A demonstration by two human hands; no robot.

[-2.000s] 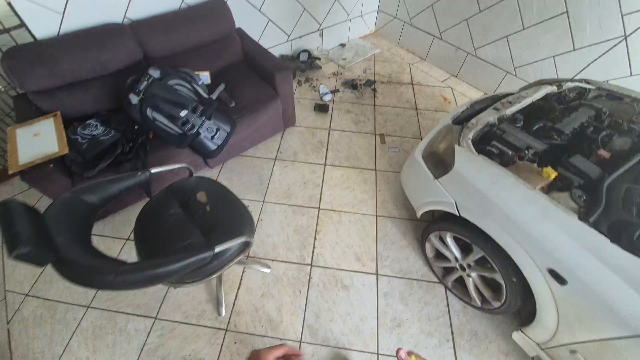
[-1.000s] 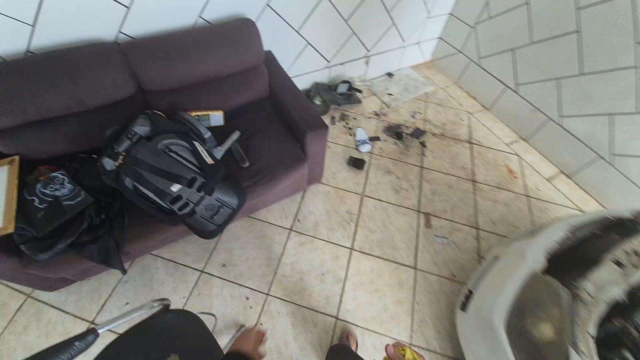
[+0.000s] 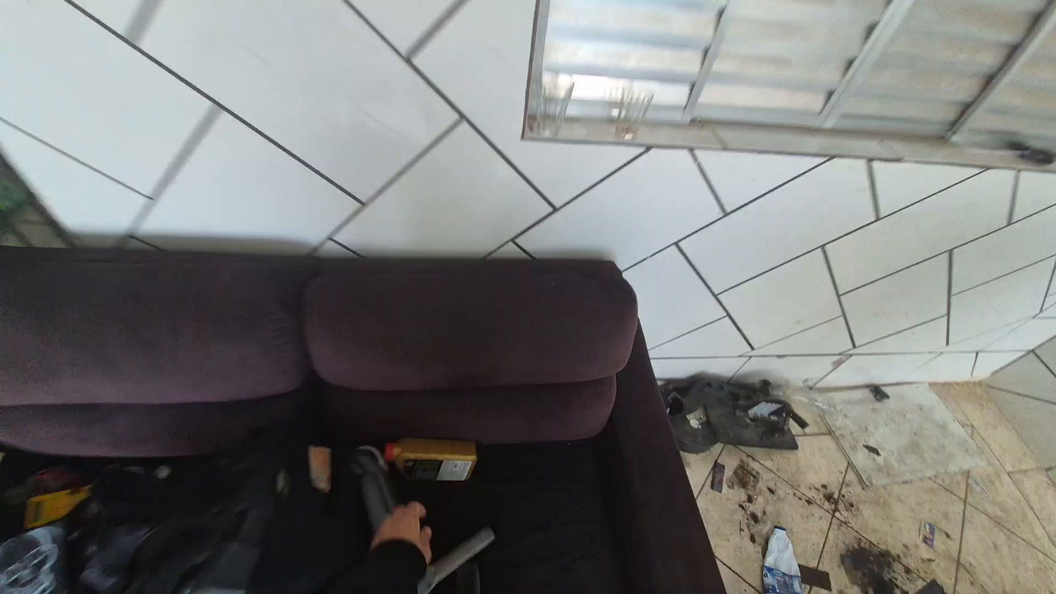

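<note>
My left hand (image 3: 404,530), in a dark sleeve, reaches over the sofa seat at the bottom. It is at the lower end of a dark grey, long rounded object (image 3: 375,491); whether its fingers close on it is unclear. Just right of that object's top lies a gold plastic bottle with a red cap (image 3: 436,459). A flat grey metal bar (image 3: 462,557) lies slanted beside the hand. Left of them are a small orange-brown piece (image 3: 320,469) and a blurred black bag or pile (image 3: 181,516). My right hand is out of view.
The dark purple sofa (image 3: 470,330) stands against a white tiled wall (image 3: 462,181) with a barred window (image 3: 701,66) at upper right. On the floor right of the armrest (image 3: 660,495) lie dark shoes or cloth (image 3: 726,412), a white-blue packet (image 3: 780,561), a pale slab (image 3: 903,433) and dirt.
The view has swung left and closer to the sofa; the car and chair are out of sight. My left hand, low over the floor before, is now over the seat. My right hand has left view.
</note>
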